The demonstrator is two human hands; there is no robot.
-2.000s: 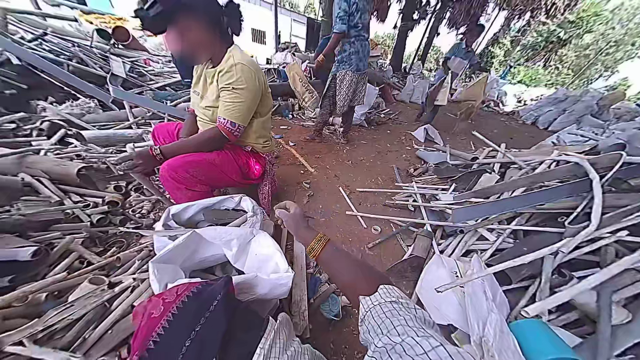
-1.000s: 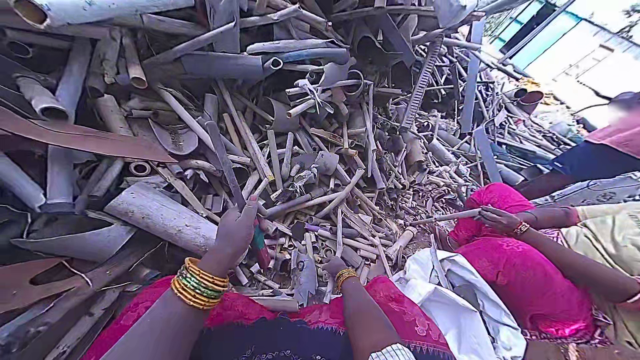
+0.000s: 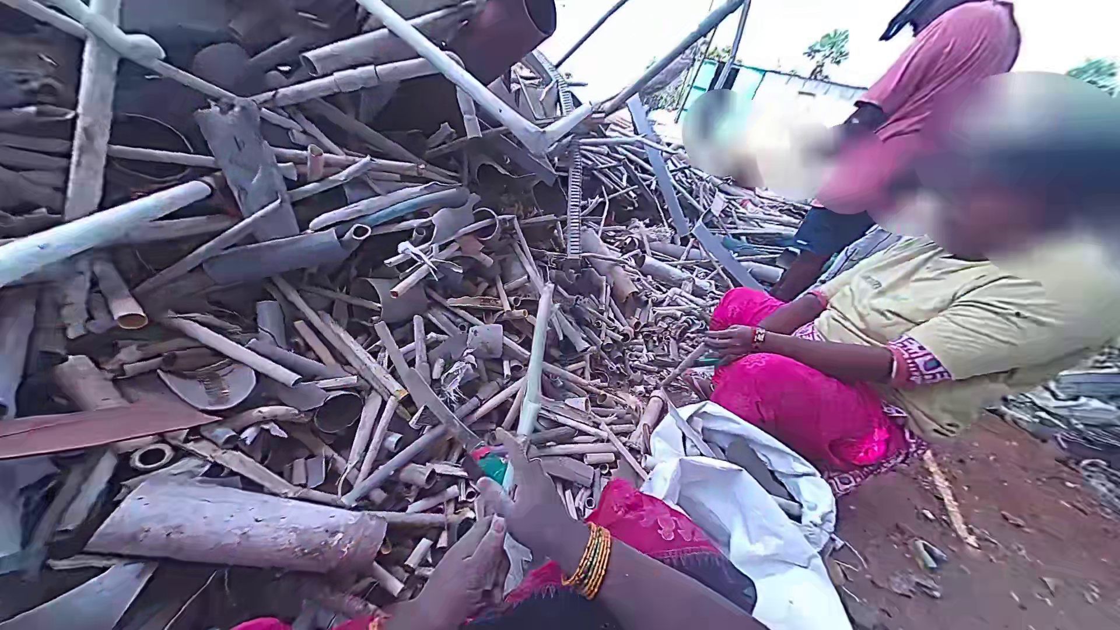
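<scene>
My right hand (image 3: 538,507), with several bangles at the wrist, is around a long pale plastic pipe (image 3: 535,367) that stands nearly upright. The pipe's lower end comes out below the hand. My left hand (image 3: 464,569) is just left of it, close to the pipe's lower part; whether it grips anything is unclear. Beyond the hands a dark curved strip (image 3: 429,394) slopes down to a red and green wrapped part (image 3: 492,464), partly hidden by my right fingers. Broken pipes and tube pieces lie around both hands.
A heap of scrap pipes (image 3: 350,350) fills the left and middle. A white sack (image 3: 744,516) with pieces inside lies open at right. A seated person (image 3: 840,385) holds a stick beside it; another person in pink (image 3: 936,79) is behind. Bare soil (image 3: 989,516) shows at right.
The view has turned from the yard to the pipe heap. My left hand, up by a dark strip a second ago, is now low beside my right, which has the pale pipe.
</scene>
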